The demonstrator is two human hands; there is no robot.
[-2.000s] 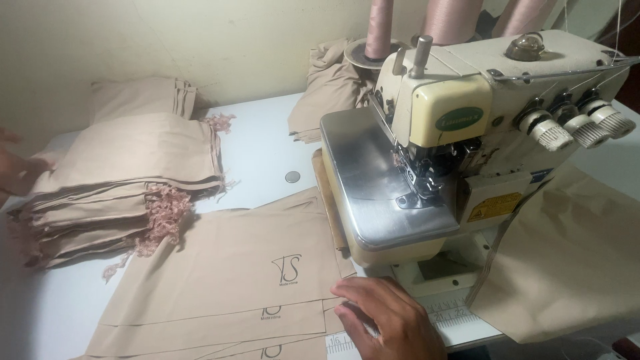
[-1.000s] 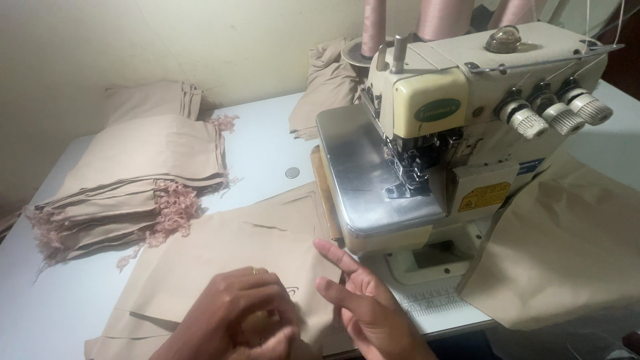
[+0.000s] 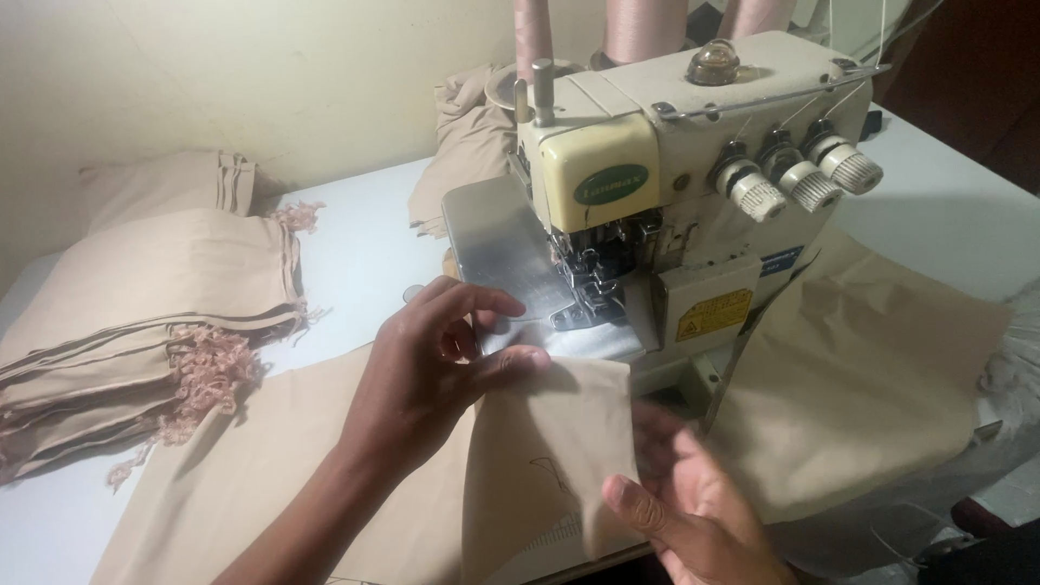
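Note:
My left hand (image 3: 455, 349) is over the front edge of the overlock machine's metal plate, its thumb at the top edge of a beige fabric piece (image 3: 552, 422); whether the fingers pinch it is unclear. My right hand (image 3: 682, 496) is at that piece's right edge, thumb in front and fingers behind it. The piece hangs raised, with part of a printed mark showing. Under my left forearm lies more flat beige fabric (image 3: 301, 455). The presser foot (image 3: 581, 309) of the overlock machine (image 3: 699, 162) is just beyond my left fingertips.
Stacked beige pieces (image 3: 162, 276) with pink thread fringes (image 3: 207, 378) lie at left. Crumpled beige cloth (image 3: 467, 146) sits behind the machine plate. Pink thread cones (image 3: 646, 28) stand at the back. More beige fabric (image 3: 861, 382) drapes at the right. A coin-like disc (image 3: 413, 292) lies by the plate.
My left hand has moved right and up from over the flat fabric to the machine plate. A fabric piece is now raised between my hands.

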